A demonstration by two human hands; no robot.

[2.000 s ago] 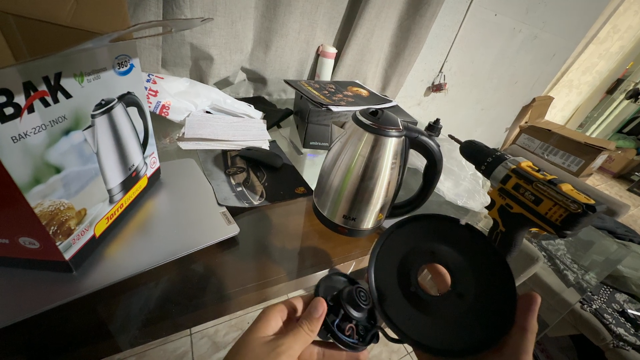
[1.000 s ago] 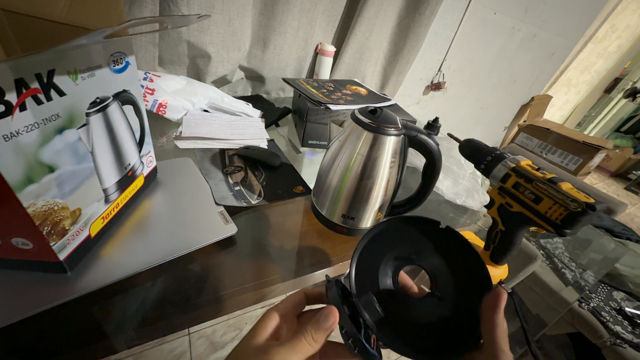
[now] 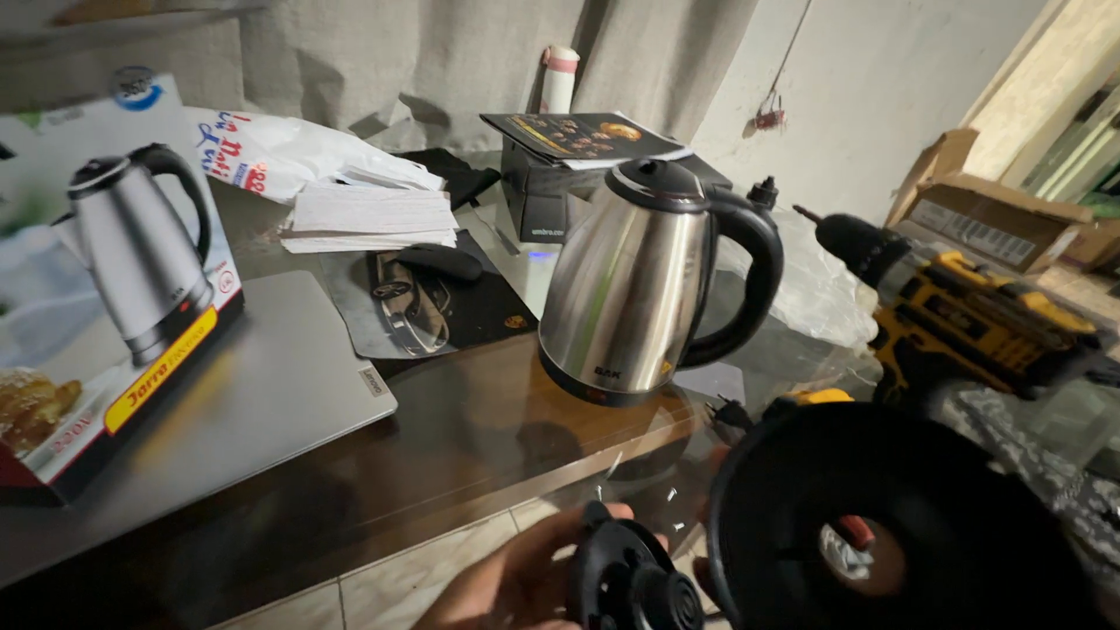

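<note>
My left hand (image 3: pixel 516 573) holds a small round black plastic connector (image 3: pixel 634 582) at the bottom centre. Just right of it is a large black round kettle base shell (image 3: pixel 945 525) with a central hole. Only small parts of my right hand (image 3: pixel 703 573) show at the shell's left edge, its fingers mostly hidden; the shell is held up in it. Behind them a stainless steel electric kettle (image 3: pixel 623 289) with a black handle stands upright on the glass-topped table. A yellow and black cordless drill (image 3: pixel 971 306) stands at the right. Several small screws (image 3: pixel 672 495) lie on the glass.
A kettle box (image 3: pixel 131 262) rests on a closed grey laptop (image 3: pixel 289 367) at left. Behind are stacked papers (image 3: pixel 372 214), a black mouse (image 3: pixel 440 262) on a mouse pad (image 3: pixel 429 306), and a dark box (image 3: pixel 534 188). Clear plastic wrap (image 3: pixel 814 280) lies behind the drill; a plug (image 3: pixel 731 411) is near the kettle.
The connector, close against the shell a second ago, is now apart from it in my left hand. The shell has moved to the right and nearer. The view has shifted closer to the kettle.
</note>
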